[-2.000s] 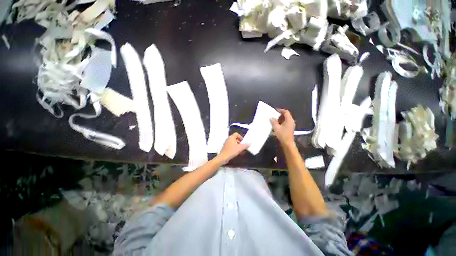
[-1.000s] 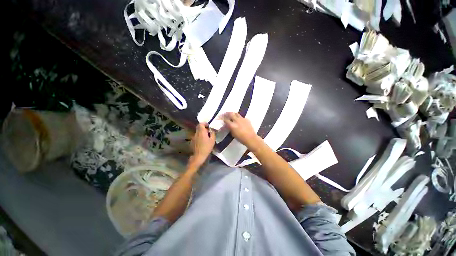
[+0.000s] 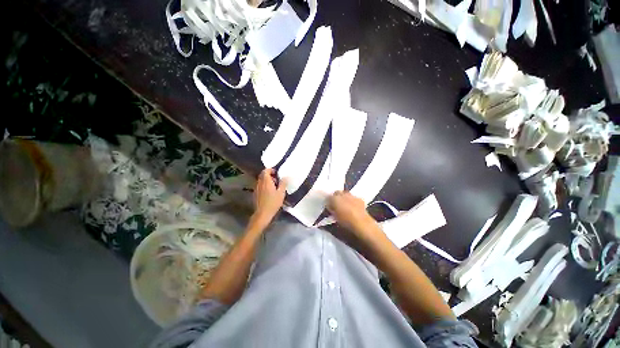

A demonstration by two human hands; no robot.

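Note:
Several curved white pieces lie side by side in front of me: a far-left stack point(image 3: 300, 102), a second stack point(image 3: 309, 153), a third point(image 3: 348, 143) and a fourth point(image 3: 385, 160). My left hand point(image 3: 269, 194) has its fingertips at the near end of the second stack; its grip is partly hidden. My right hand point(image 3: 348, 207) is closed on the near end of a curved white piece that slants across the second and third stacks. A folded white block point(image 3: 416, 221) lies right of my right hand, with a narrow strip point(image 3: 440, 251) under it.
A strip pile point(image 3: 221, 24) and loose strip point(image 3: 223, 119) lie at far left. Tied bundles point(image 3: 520, 102) are heaped at upper right, long stacks point(image 3: 496, 238) at lower right. A round scrap basket point(image 3: 180, 268) and beige bucket point(image 3: 41, 180) stand beyond the table edge.
The view has turned left. The folded block, earlier in my hands, lies on the table. My right hand has moved from the second stack rightward and nearer me, with a white piece now slanting there.

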